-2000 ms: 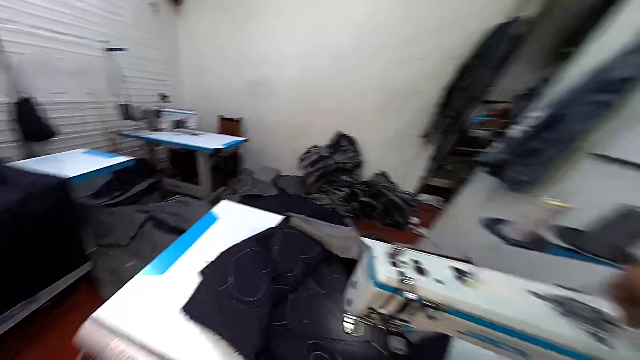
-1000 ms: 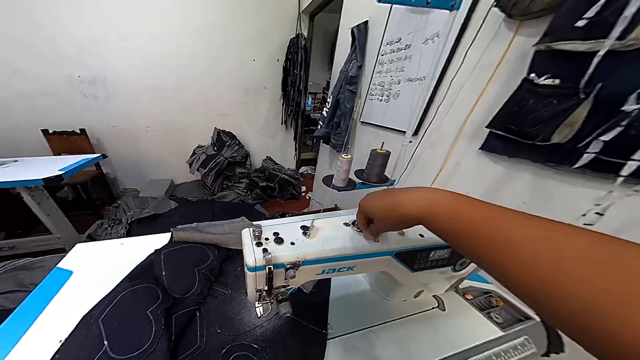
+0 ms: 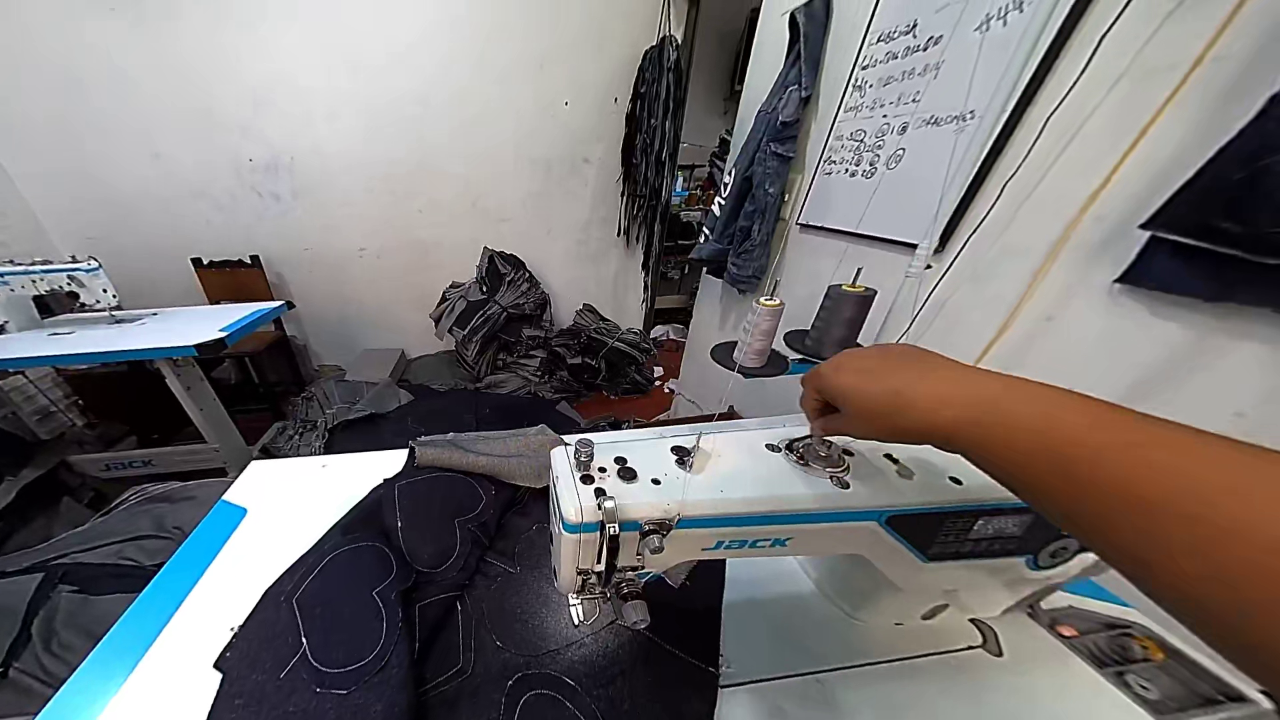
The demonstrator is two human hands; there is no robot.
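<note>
My right hand point(image 3: 880, 395) reaches in from the right over a white and blue Jack sewing machine point(image 3: 760, 510). Its fingertips are bent down at the bobbin winder point(image 3: 820, 455) on the machine's top; whether they grip a part there is hidden. Behind the hand stand a pale thread cone point(image 3: 762, 332) and a dark thread cone point(image 3: 842, 318). Dark denim point(image 3: 450, 600) with heart shapes in light stitching lies left of and under the lit needle area. A grey cloth piece point(image 3: 490, 452) lies behind it. My left hand is not in view.
At the left stands another sewing table point(image 3: 150, 335) with a machine, beside a wooden chair point(image 3: 228, 283). Bundled dark fabric point(image 3: 545, 340) is heaped by the wall. Jeans point(image 3: 765, 150) and a whiteboard with writing point(image 3: 900, 120) hang at the right. A tray point(image 3: 1140, 655) holds small parts.
The view has swung right since two seconds ago. My right hand, on the machine's top one second ago, is now at the bobbin winder with its fingers pointing down.
</note>
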